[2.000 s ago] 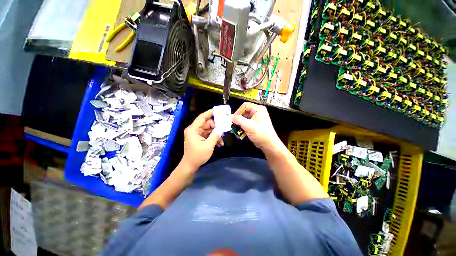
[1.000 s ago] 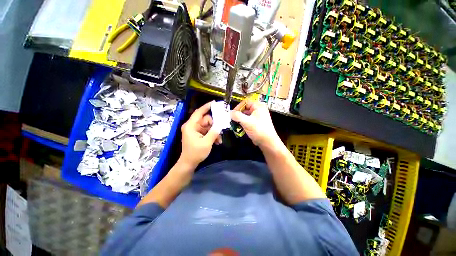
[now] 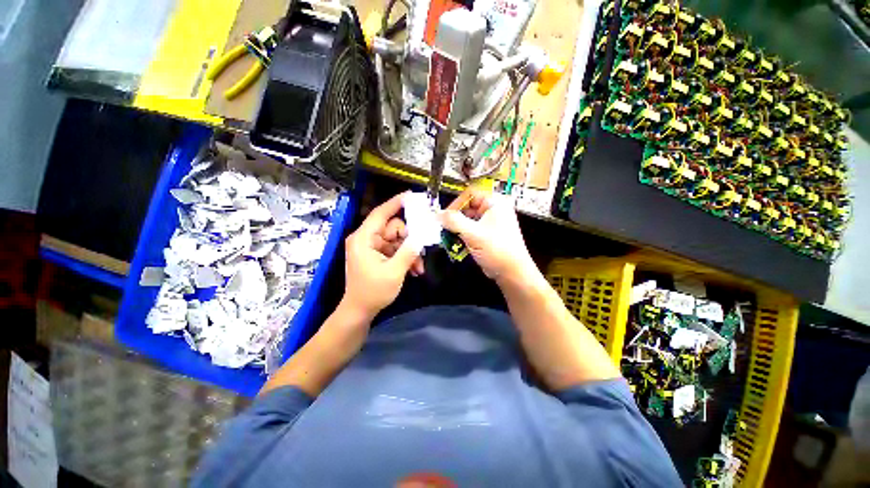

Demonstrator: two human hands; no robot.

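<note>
My left hand [image 3: 375, 255] holds a flat white part [image 3: 422, 219] between thumb and fingers. My right hand [image 3: 489, 233] holds a small green circuit board [image 3: 455, 250] by the white part's right side; the fingers hide most of it. The dark narrow tip [image 3: 438, 170] of the grey-white soldering machine [image 3: 458, 57] points down at the white part's upper right edge. Whether it touches cannot be told.
A blue bin [image 3: 134, 303] of white parts is at left, a yellow crate [image 3: 769, 381] of board units at right. A black fan [image 3: 303, 91] and yellow-handled pliers [image 3: 238, 69] lie behind. Rows of boards [image 3: 725, 124] stand on a black sheet [image 3: 620, 191] at upper right.
Since two seconds ago the white part has turned slightly and its upper right edge now lies at the soldering tip. Over the last second the hands have barely moved.
</note>
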